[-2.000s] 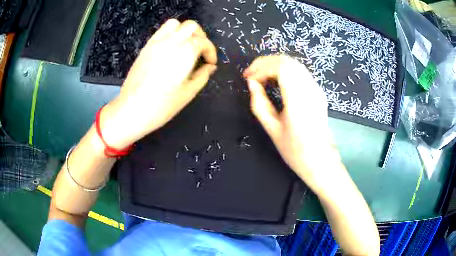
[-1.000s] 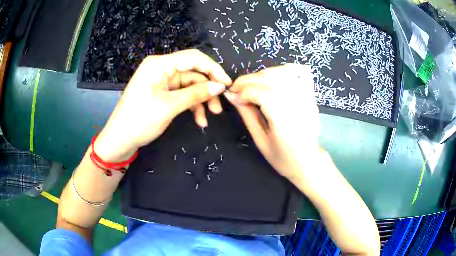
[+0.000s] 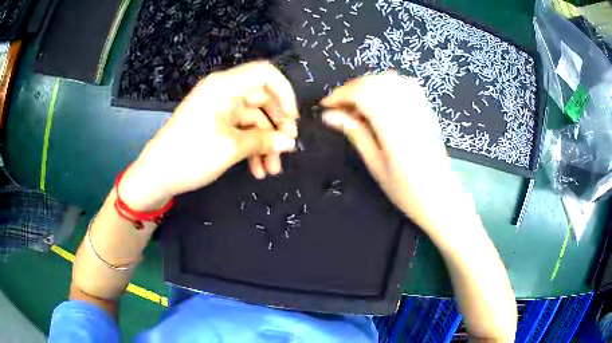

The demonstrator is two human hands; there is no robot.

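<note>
My left hand (image 3: 228, 130) is above the far part of the near tray, thumb and fingertips together around a tiny silver pin (image 3: 300, 145) that shows at their tips. My right hand (image 3: 386, 127) is a little to its right, apart from it, with thumb and index finger pinched near a tiny dark piece (image 3: 318, 107); the view is blurred there. The near tray (image 3: 282, 296) holds a scattered group of small silver-and-black pieces (image 3: 292, 220). The long parts tray (image 3: 530, 114) holds heaped black pieces (image 3: 194, 40) at left and silver pins (image 3: 429, 50) at right.
A flat black panel (image 3: 74, 40) lies at the far left. Crumpled clear plastic bags (image 3: 584, 134) with a green patch lie at the right. A thin strip (image 3: 525, 201) lies beside the long tray's near right corner. Plaid cloth (image 3: 33, 218) shows at the left edge.
My hands were touching at the fingertips one second ago and are now apart. My right hand has moved right and slightly up.
</note>
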